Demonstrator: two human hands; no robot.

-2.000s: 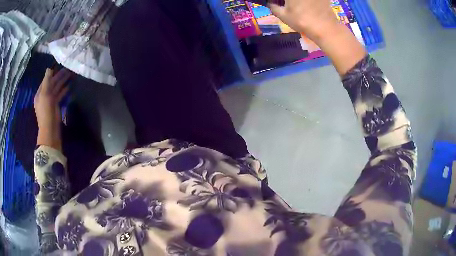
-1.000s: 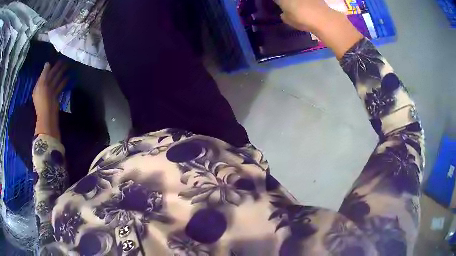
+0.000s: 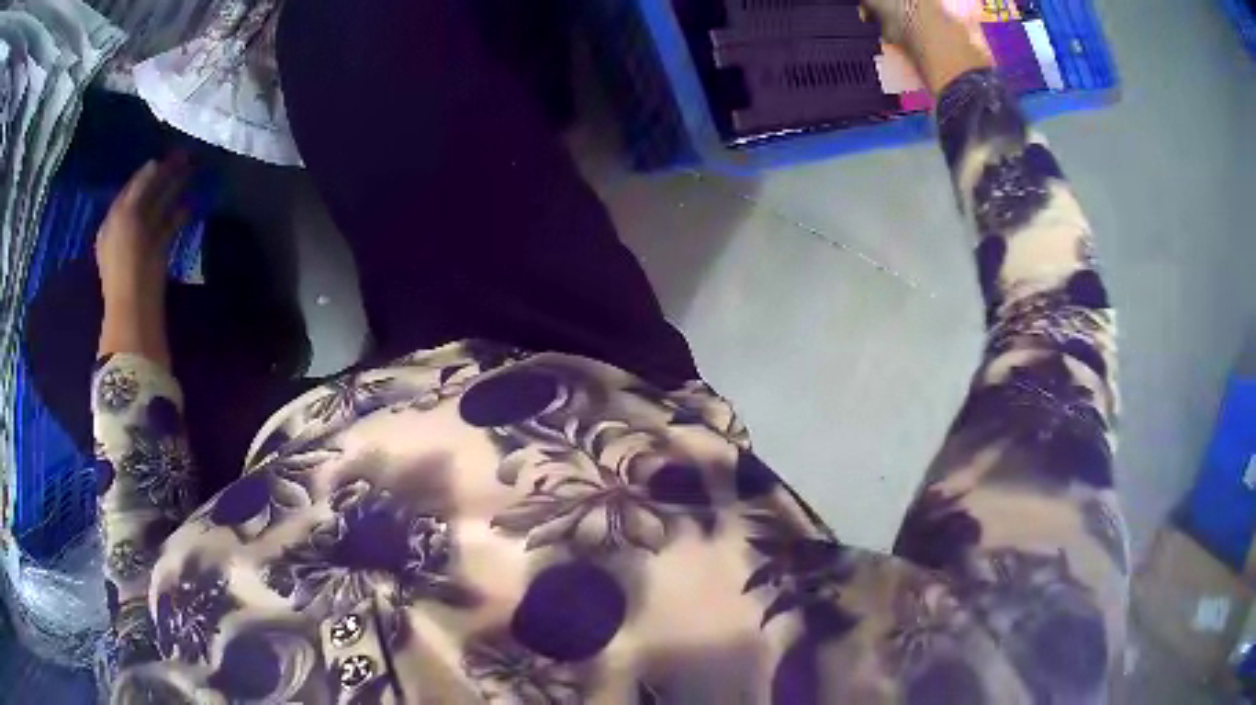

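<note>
Black slotted parts (image 3: pixel 813 69) lie side by side in the blue packing crate (image 3: pixel 909 135) at the top right. A printed liner sheet (image 3: pixel 1017 58) in magenta, yellow and purple shows in the crate to their right. My right hand (image 3: pixel 930 35) is over the crate at the right end of the black parts, partly cut off by the top edge; whether it grips a part cannot be told. My left hand (image 3: pixel 142 227) is at the left by my leg, fingers apart, holding nothing visible.
A newspaper stack (image 3: pixel 42 110) with ragged edges is at the far left, above a blue perforated crate (image 3: pixel 55 455). Crumpled printed paper (image 3: pixel 221 103) hangs near my knees. Clear plastic (image 3: pixel 62 606) is at the lower left. A blue box (image 3: pixel 1223 475) stands on the floor at right.
More black parts now show side by side in the crate and less liner sheet is visible. My right hand has moved right. My left hand has hardly moved.
</note>
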